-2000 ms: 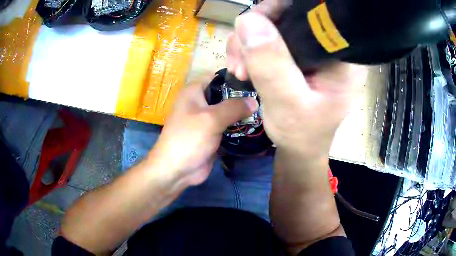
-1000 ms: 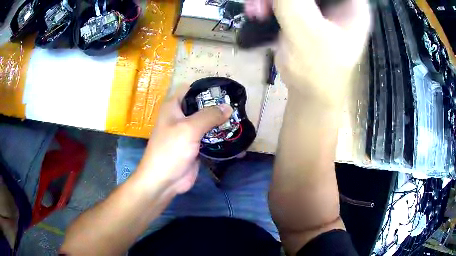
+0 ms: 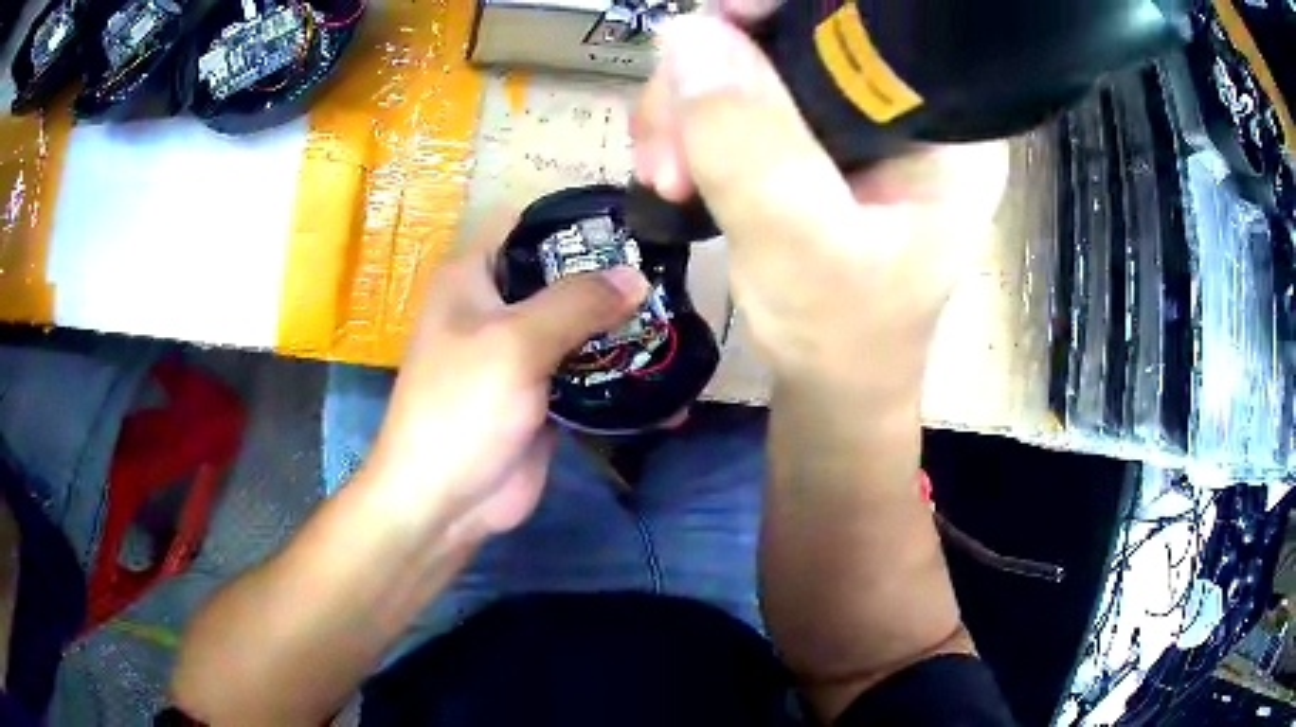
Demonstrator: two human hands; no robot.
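A black housing is held open side up at the table's front edge, above my lap. A silvery circuit board and red and dark wires show inside it. My left hand grips the housing from the left, thumb pressed on the board. My right hand is closed around a large black electric screwdriver with a yellow-orange label. The driver's dark front end is at the housing's upper right rim. Its tip and any screw are hidden.
Several other housings with boards stand at the far left. A cardboard box is at the back. Stacked clear trays are at the right. A white patch and orange tape cover the left table. A red stool is at lower left.
One second ago my right hand was farther up, away from the housing. It has come down with the electric screwdriver to the housing's rim. The housing has shifted slightly left and up in view.
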